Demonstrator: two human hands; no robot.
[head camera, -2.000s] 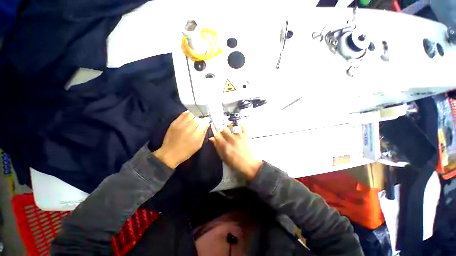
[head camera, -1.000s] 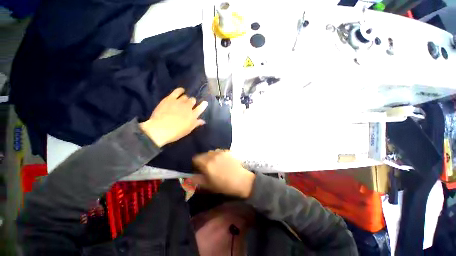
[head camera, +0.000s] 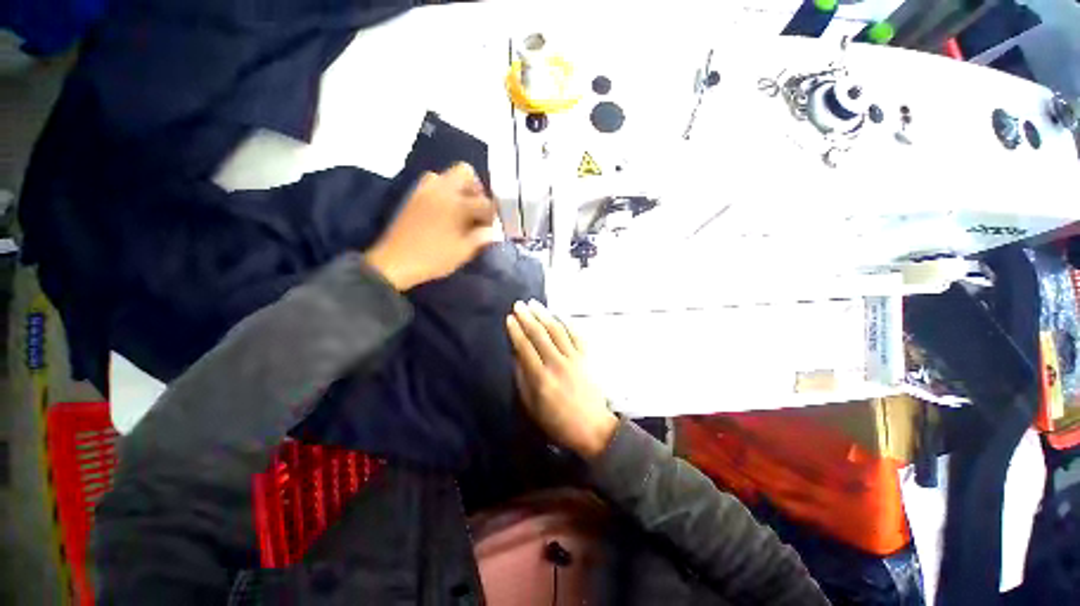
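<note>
A dark navy cloth (head camera: 249, 237) covers the left of the white table and reaches the presser foot and needle (head camera: 535, 245). My left hand (head camera: 436, 227) is on the cloth just left of the needle, fingers curled and blurred; it seems to pinch a fold, but the fingertips are partly hidden. My right hand (head camera: 554, 373) lies with its fingers extended on the cloth's right edge, below the needle. A dark flap of cloth (head camera: 441, 144) with a small pale mark sticks up behind my left hand.
The white sewing machine head (head camera: 734, 166) spans the rear right, with a yellow ring (head camera: 542, 83) at its left end. A red basket (head camera: 310, 491) is at lower left. An orange bag (head camera: 805, 474) is under the table at right. Black and white strips (head camera: 989, 474) hang at far right.
My left hand has moved up and right and its fingers have curled. My right hand has moved up from the table's front edge and its fingers have straightened. The cloth has bunched and shifted.
</note>
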